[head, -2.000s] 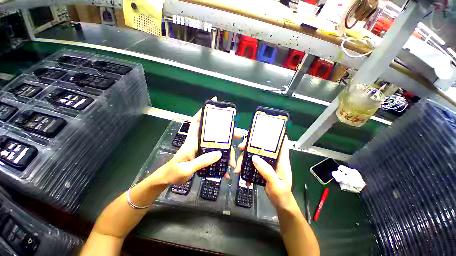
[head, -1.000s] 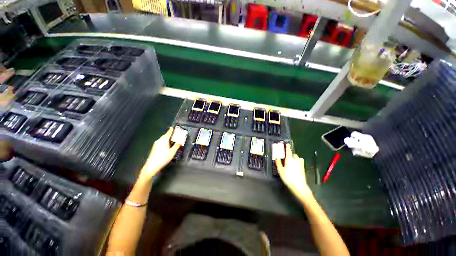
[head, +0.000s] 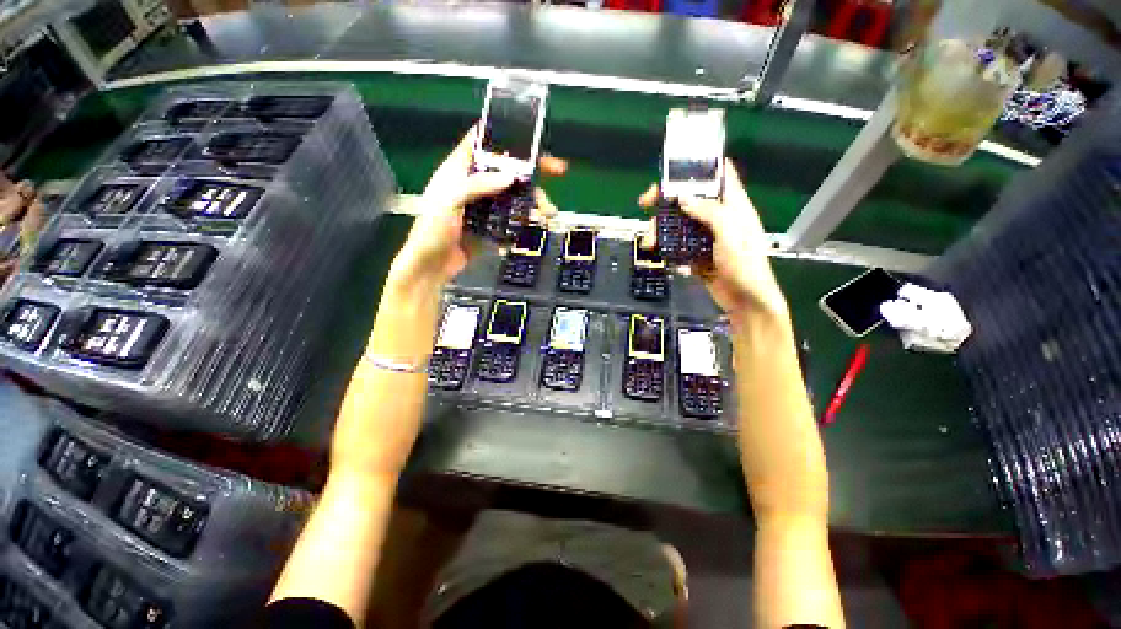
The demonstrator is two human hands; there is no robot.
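My left hand holds a keypad phone upright above the tray's back row, thumb on its lower part; its screen is dark with a pale frame. My right hand holds another keypad phone with a whitish lit screen, thumb near its keys. Below lies the clear blister tray. Its front row holds several keypad phones, some screens lit, some dark. Three phones show in the back row, partly covered by my hands.
Stacked loaded trays stand left, more trays lower left. At right are a smartphone-like slab, white wad, red marker and tall ribbed tray stack. A cloudy cup hangs by the metal post.
Both hands have moved from the tray's front outer pockets to above its back row, each lifting a phone. The front outer phones now lie uncovered. Some front-row screens have gone dark.
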